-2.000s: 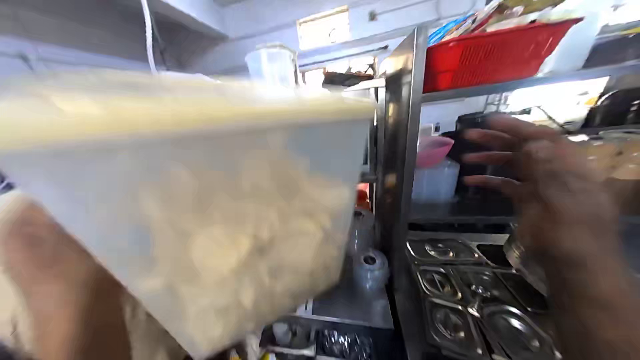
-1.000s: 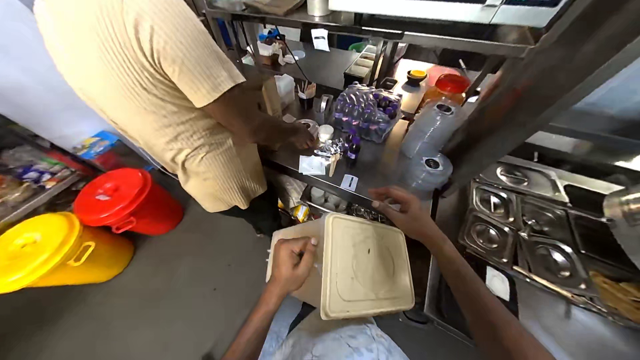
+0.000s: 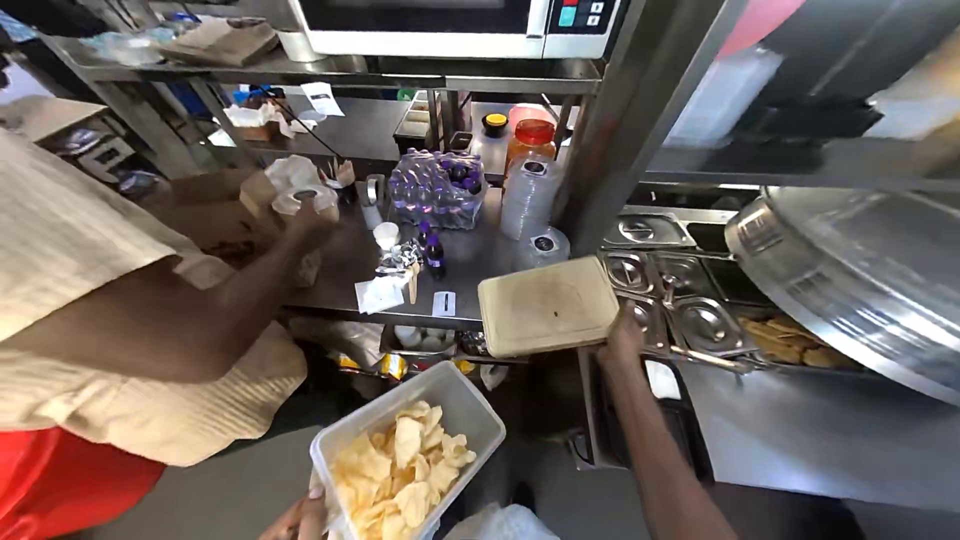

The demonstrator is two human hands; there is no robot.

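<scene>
A translucent plastic tub (image 3: pixel 480 420) of pale crisps (image 3: pixel 409 472) stands open low in the view, held at its lower left side by my left hand (image 3: pixel 304 517). Only part of that hand shows. My right hand (image 3: pixel 624 337) grips the right edge of the tub's cream plastic lid (image 3: pixel 551 307), which is off the tub, above and to the right of it, in front of the steel counter's edge. Foil, white paper slips and a small purple-capped bottle (image 3: pixel 434 255) lie or stand on the counter just beyond.
A co-worker's arm (image 3: pixel 217 315) reaches over the counter (image 3: pixel 345 266) at left. Shrink-wrapped bottles (image 3: pixel 439 187) and stacked clear lids (image 3: pixel 531 195) stand behind. Steel pans with lids (image 3: pixel 705 322) and a large metal pot (image 3: pixel 862 285) are at right. A red bin (image 3: pixel 67 480) stands lower left.
One second ago the lid lay on the tub, with both hands at it. Now the lid is off in my right hand, and the crisps show. The co-worker's hand has moved left to a clear container.
</scene>
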